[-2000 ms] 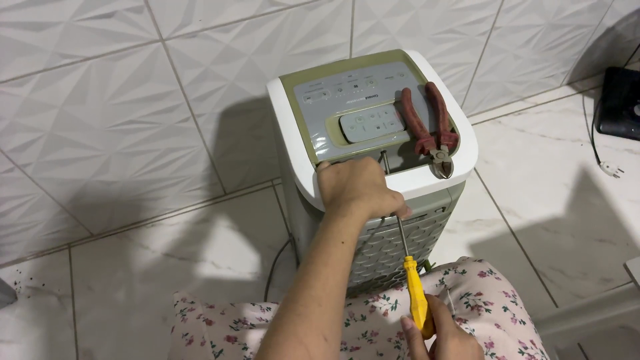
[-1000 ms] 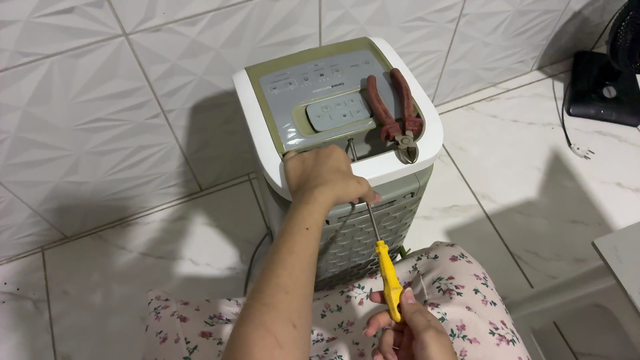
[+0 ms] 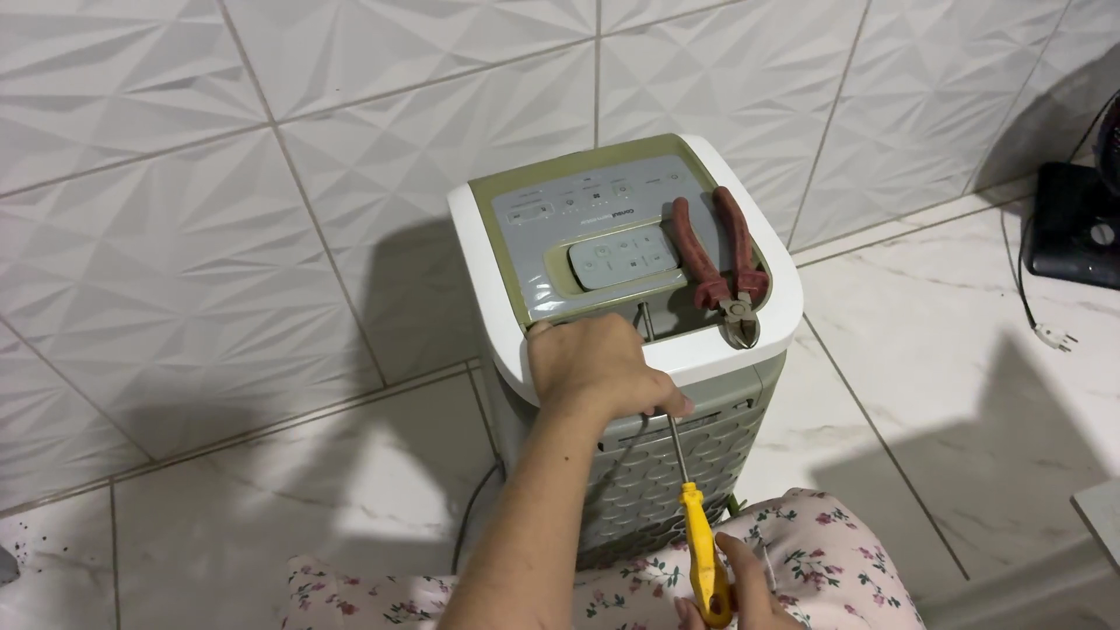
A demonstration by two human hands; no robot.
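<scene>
A grey and white portable air cooler (image 3: pixel 713 354) stands on the floor in front of me. My left hand (image 3: pixel 599 367) grips the front rim of its top, fingertips hidden in the recess, thumb beside the screwdriver shaft. In my right hand (image 3: pixel 739 586), at the bottom, is the handle of a yellow screwdriver (image 3: pixel 697 534). Its metal shaft points up to the cooler's grilled side under the rim; the tip is hidden. Red-handled diagonal cutting pliers (image 3: pixel 739 254) lie on the top, beside a small grey remote control (image 3: pixel 623 256). A metal rod (image 3: pixel 646 321) shows in the recess.
White textured wall tiles (image 3: pixel 455 114) rise behind the cooler. On the floor at right are a black appliance base (image 3: pixel 1072 223) and a white plug (image 3: pixel 1054 337) on a dark cord. A pale edge (image 3: pixel 1104 516) juts in at lower right. Floral fabric covers my lap.
The view has shifted. My left hand stays on the rim; the fingers of my right hand have changed position around the yellow handle.
</scene>
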